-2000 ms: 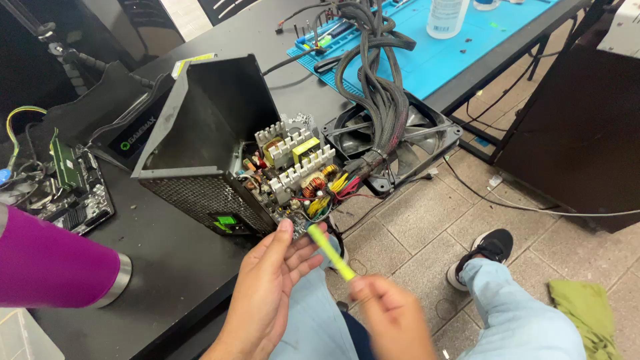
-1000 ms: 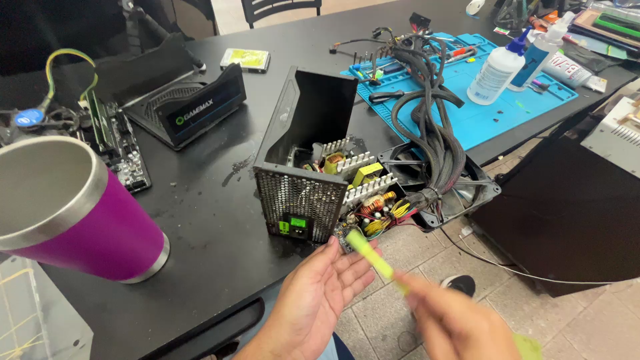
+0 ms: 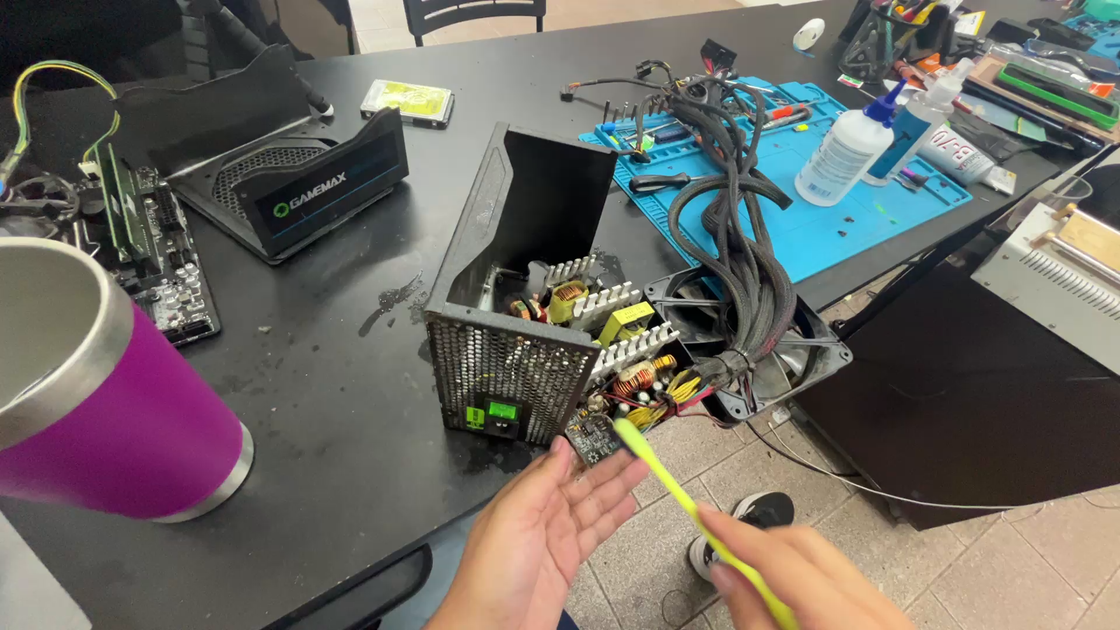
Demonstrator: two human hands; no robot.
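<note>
An opened computer power supply with a black perforated metal case [image 3: 516, 367] stands at the table's front edge. Its exposed board carries silver heatsinks [image 3: 634, 350], coils and yellow wires. My left hand [image 3: 551, 525] is palm up under the small circuit board [image 3: 597, 439] at the near corner, its fingertips at that board's edge; whether it grips it cannot be told. In my right hand [image 3: 787, 569] is a yellow-green toothbrush [image 3: 678, 494], its head just over the small board. Black sleeved cables [image 3: 726, 219] run from the supply over a black cooling fan [image 3: 796, 359] to the mat.
Left are a purple tumbler [image 3: 122, 394], a motherboard [image 3: 166, 262] and a black GameMax cover [image 3: 324, 192]. A hard drive [image 3: 408, 102] lies farther back. Right, a blue silicone mat [image 3: 875, 227] holds tools and a white bottle [image 3: 849, 149]. A shoe [image 3: 744, 525] is on the tiled floor below.
The view has turned toward the table since the first frame. My right hand keeps the toothbrush near the small board, where its head has shifted slightly; my left hand stays beneath.
</note>
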